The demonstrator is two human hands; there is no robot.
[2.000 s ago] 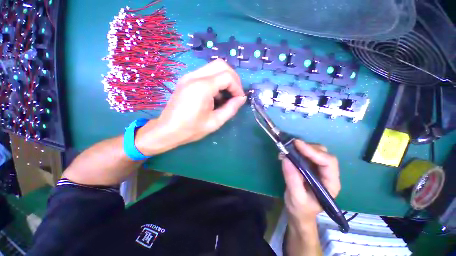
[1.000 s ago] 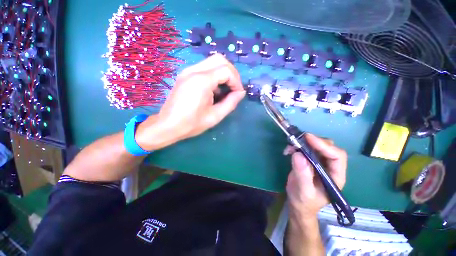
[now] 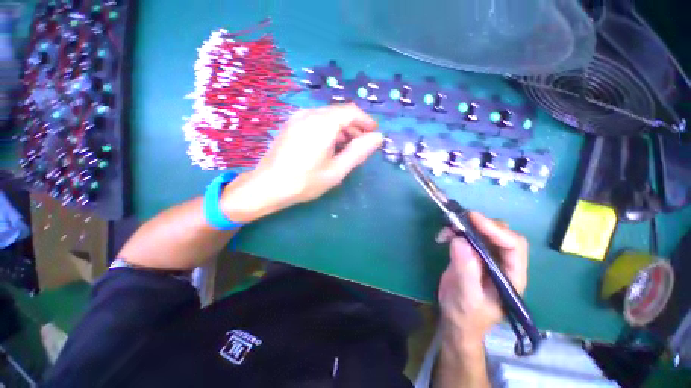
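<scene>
My right hand (image 3: 485, 276) holds the black handle of a soldering iron (image 3: 489, 261). Its metal tip is at the near row of small dark components (image 3: 489, 161), close to the row's left end. My left hand (image 3: 311, 155), with a blue wristband, has thumb and forefinger together at that left end; what lies between the fingertips is too small to tell. A second row of dark components with green dots (image 3: 430, 99) lies behind. A dense pile of red lead wires with white ends (image 3: 242, 102) lies to the left.
A black tray of wired parts (image 3: 114, 151) stands far left. A clear hood (image 3: 485, 34) overhangs the back. A spiral fan guard (image 3: 587, 91), a yellow sponge (image 3: 589, 229) and a yellow-rimmed roll (image 3: 648, 288) are at right. White trays (image 3: 538, 364) are below the near edge.
The iron's tip has moved right from my left fingertips along the near row. My left hand keeps its pose beside the row. The whole view has shifted slightly, with more of the left tray showing.
</scene>
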